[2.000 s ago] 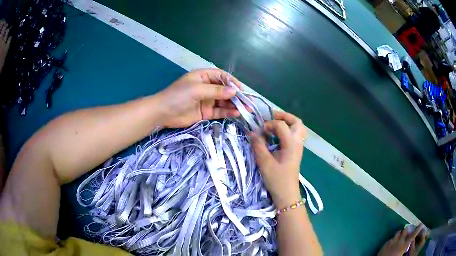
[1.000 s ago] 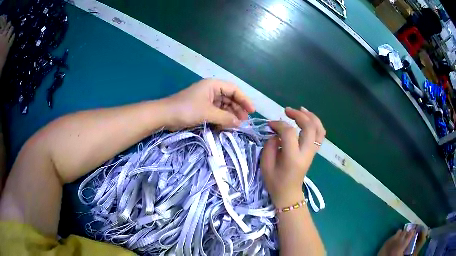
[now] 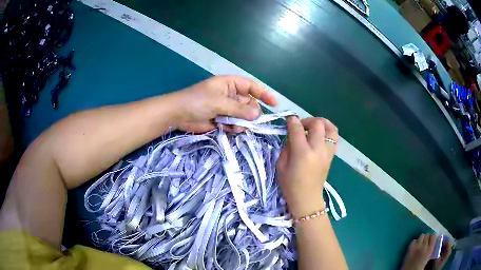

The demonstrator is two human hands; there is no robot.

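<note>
A large tangled pile of pale lilac-white wrist straps (image 3: 195, 205) lies on the blue-green bench before me. Above its upper edge, a wrist strap (image 3: 263, 122) is stretched between my hands. My left hand (image 3: 224, 103) holds one end, with the strap passing under the thumb and the index finger extended. My right hand (image 3: 308, 153) pinches the other end between thumb and fingertips. Whether it is one strap or more I cannot tell.
Black cables (image 3: 34, 47) are heaped at the left. A whitish edge strip (image 3: 364, 166) separates the bench from the dark green conveyor belt (image 3: 337, 79). Another person's hands (image 3: 424, 252) hold a small white item at lower right. Blue-wrapped items (image 3: 463, 95) are at the far right.
The strap between my hands now shows stretched sideways, where thin strands showed before. Both hands have dropped since the earliest frame. The neighbour's hand at the left has moved back from the cables.
</note>
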